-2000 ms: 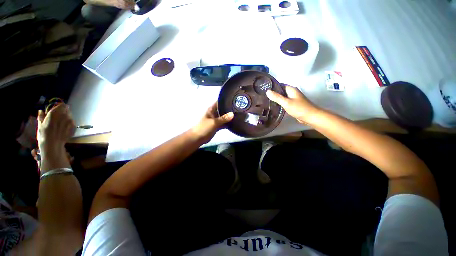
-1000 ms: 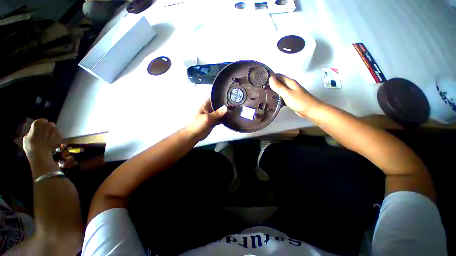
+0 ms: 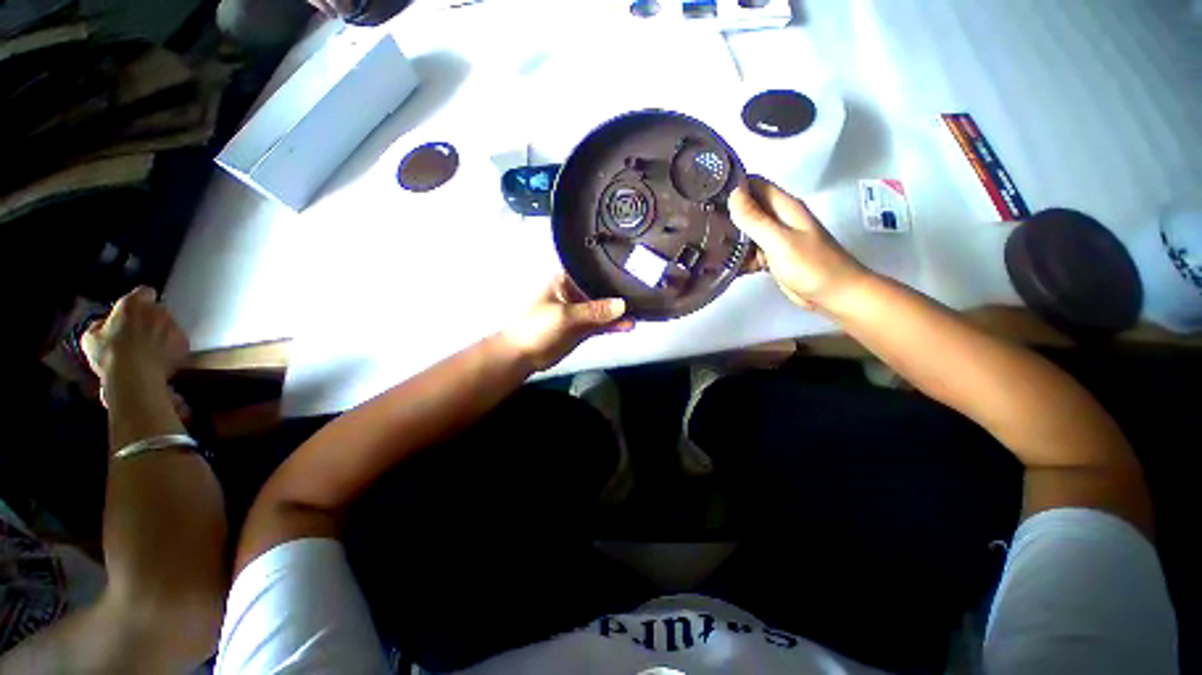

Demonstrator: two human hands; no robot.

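Note:
A round brown plastic case (image 3: 655, 215) is held up over the near edge of the table, its open inside facing me. Inside it show a ringed round part, a perforated round part and a white square. My left hand (image 3: 570, 324) grips its lower left rim, thumb on the edge. My right hand (image 3: 788, 247) grips its right rim, thumb at the inner edge. A black mirror dash cam (image 3: 529, 189) lies behind the case, which hides most of it.
White carton (image 3: 316, 121) at left; brown discs (image 3: 429, 166) (image 3: 778, 114) beyond. At right are a small card (image 3: 883, 206), a red and black strip (image 3: 983, 166), a dark brown round part (image 3: 1073, 270) and a white bowl (image 3: 1185, 251). A neighbour's arm (image 3: 152, 462) is at left.
The brown case has risen towards the far side of the table and now covers more of the mirror. Both my hands keep hold of it. The neighbour's hand at left has moved.

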